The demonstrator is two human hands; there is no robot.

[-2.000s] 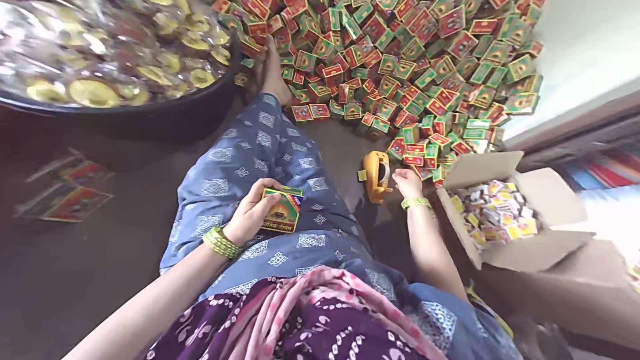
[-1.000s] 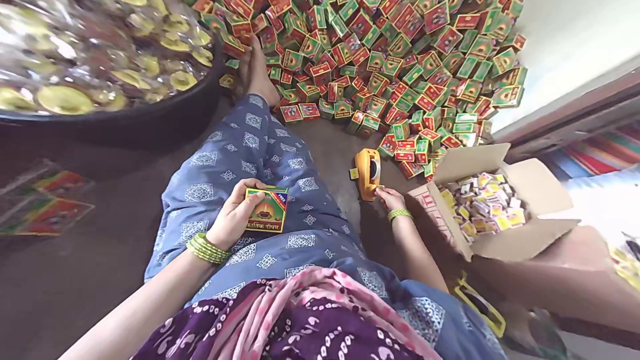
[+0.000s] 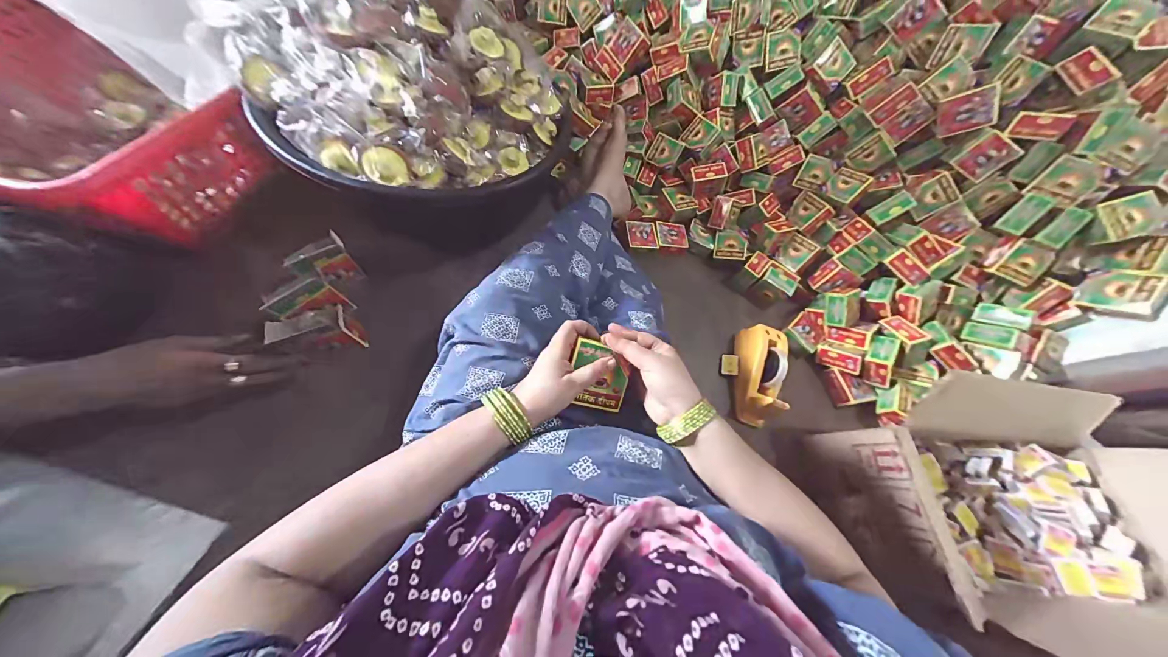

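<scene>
A small green, red and yellow printed carton (image 3: 598,388) is held upright over my lap. My left hand (image 3: 558,374) grips its left side, thumb across the front. The fingers of my right hand (image 3: 650,365) touch its upper right corner; whether they hold a piece of tape cannot be seen. To the right of my lap, on the dark floor, stands a yellow tape dispenser (image 3: 752,376) with a roll of clear tape. Beside it lies a tiny yellow matchbox-like box (image 3: 729,365).
A heap of similar cartons (image 3: 876,155) spreads ahead and right. An open cardboard box (image 3: 940,520) holds small boxes. A black tub (image 3: 401,189) of plastic-wrapped items and a red basket (image 3: 196,173) stand at left. Another person's hand (image 3: 228,370) is near flattened cartons (image 3: 315,297).
My right hand has left the tape dispenser and come to the carton in my left hand. Another person's hand has appeared at the left. The view has shifted left.
</scene>
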